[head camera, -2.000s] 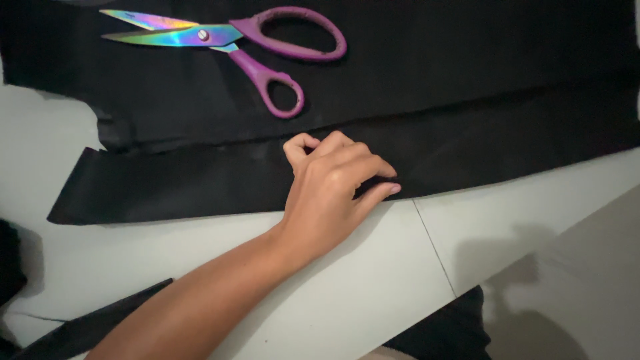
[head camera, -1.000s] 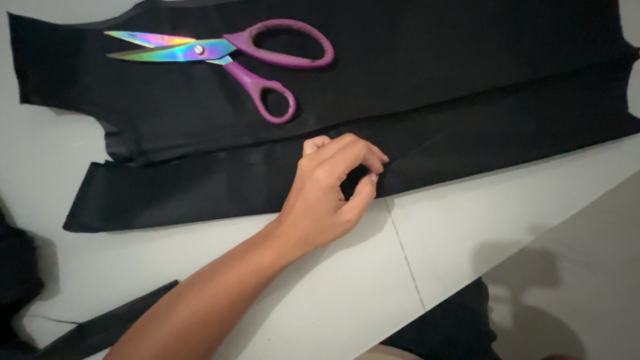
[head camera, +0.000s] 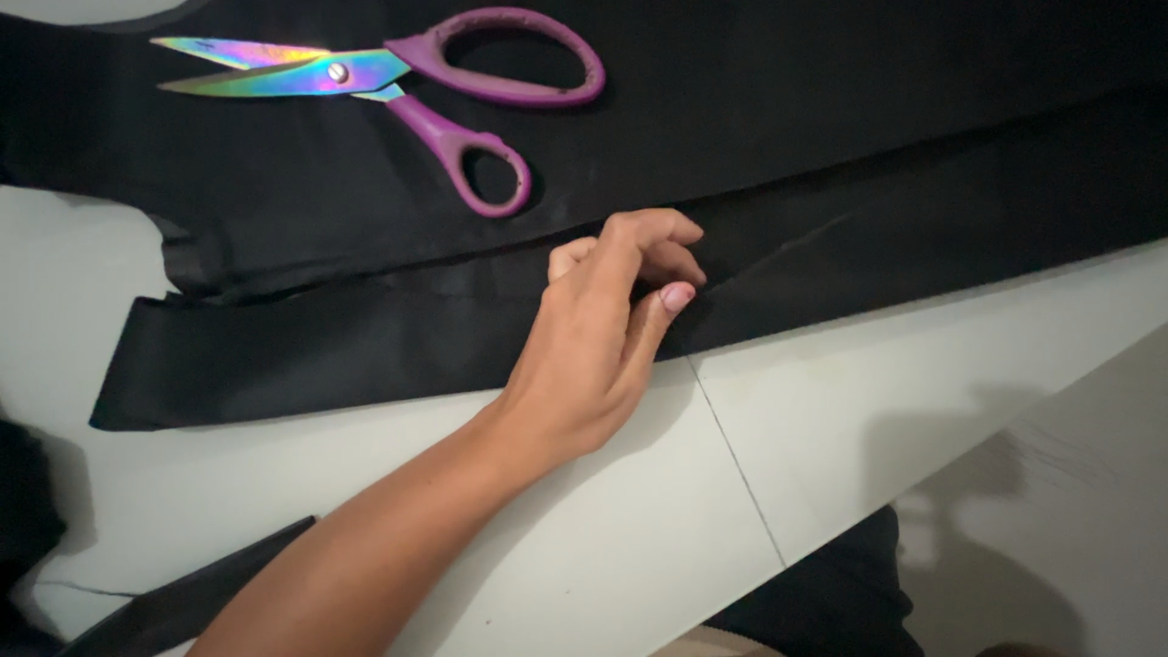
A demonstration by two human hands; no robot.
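My left hand (head camera: 607, 319) is over the folded lower strip of a black cloth (head camera: 319, 356), palm down, fingers bent. Its thumb tip is close to the fingertips; whether something thin is between them I cannot tell. A faint pale line, thread or crease, runs up and right across the cloth from near the fingertips. Above and left of the hand lie scissors (head camera: 379, 73) with purple handles and rainbow-coloured metal blades, resting on the cloth with the blades parted. My right hand is out of view.
The cloth lies on a white surface (head camera: 584, 529) with a thin dark seam. Dark material (head camera: 23, 502) sits at the left edge, and a black strip (head camera: 182, 584) lies partly behind my forearm. Dark fabric (head camera: 821, 584) shows beyond the surface's edge at bottom right.
The thumb of my left hand, apart from the fingertips two seconds ago, is now close to them. The scissors keep their place on the cloth. The view has moved closer.
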